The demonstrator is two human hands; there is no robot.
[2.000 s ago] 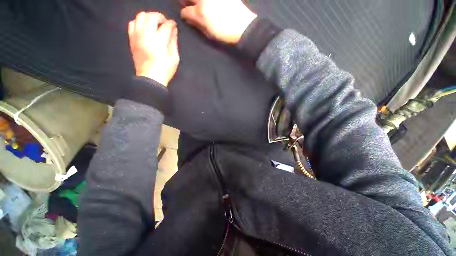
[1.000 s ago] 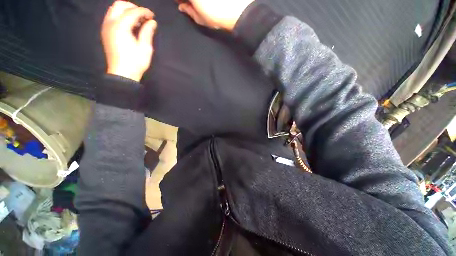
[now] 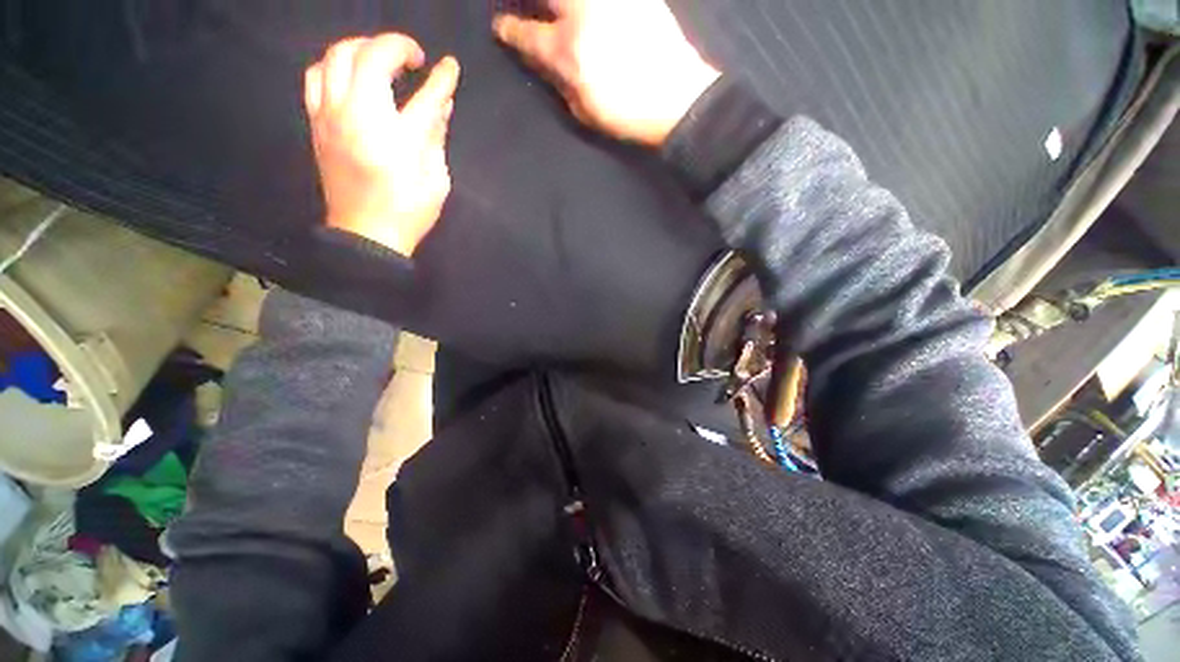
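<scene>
Smooth black cloth (image 3: 557, 246) lies over the near edge of the finely striped black table cover (image 3: 906, 104) and hangs down in front of me. My left hand (image 3: 382, 136) rests on the cloth at upper centre-left, thumb and fingers apart. My right hand (image 3: 608, 58) lies on the cloth just to its right, near the picture's top edge, fingers bent and partly washed out by glare. I cannot tell whether either hand pinches the cloth. Part of a steam iron (image 3: 718, 317) shows below my right forearm, partly hidden by the sleeve.
A pale bucket (image 3: 91, 388) with coloured scraps stands at lower left, beside cloth and plastic on the floor. A wrapped hose (image 3: 1048, 317) runs at the right below the table edge. A small white scrap (image 3: 1053, 142) lies on the cover at upper right.
My left hand first moved left, then came back right and lower, its thumb and fingers opening wider. My right hand has moved down and right. The bucket now shows farther left.
</scene>
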